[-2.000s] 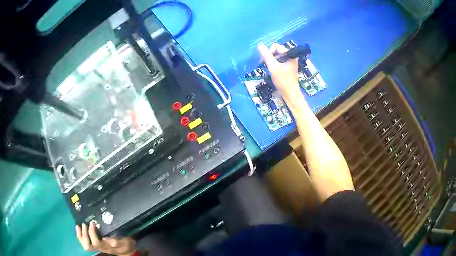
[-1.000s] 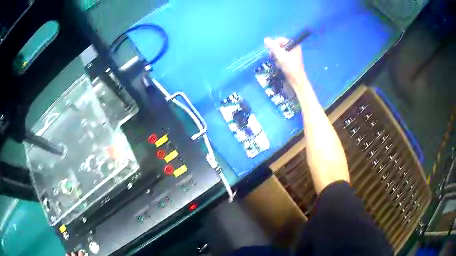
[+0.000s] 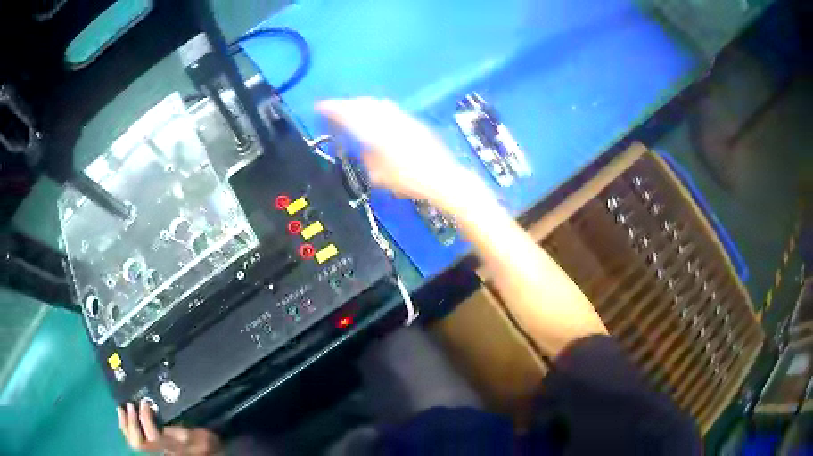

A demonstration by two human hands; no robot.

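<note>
My left hand (image 3: 165, 436), cut off by the bottom edge, has its fingertips at the front left corner of the black test fixture (image 3: 209, 356), by the round silver push buttons (image 3: 169, 390). It holds nothing visible. My right hand (image 3: 392, 147) is blurred over the fixture's right edge and the blue mat. A dark slim object (image 3: 355, 181) shows just below it; I cannot tell whether the hand grips it. One circuit board (image 3: 492, 140) lies on the blue mat (image 3: 570, 98). A second board (image 3: 437, 223) is partly hidden under my right hand and forearm.
The clear press plate (image 3: 165, 240) covers the fixture's left part. Red sockets (image 3: 307, 251) and a glowing red switch (image 3: 345, 321) are on its right. A partitioned carton (image 3: 642, 267) with board ends showing stands below the bench edge. A blue cable (image 3: 307, 58) loops behind.
My right hand has moved left from the boards to the fixture's right edge. The dark pen-like tool no longer shows above the boards. My left hand shows more fully than one second ago.
</note>
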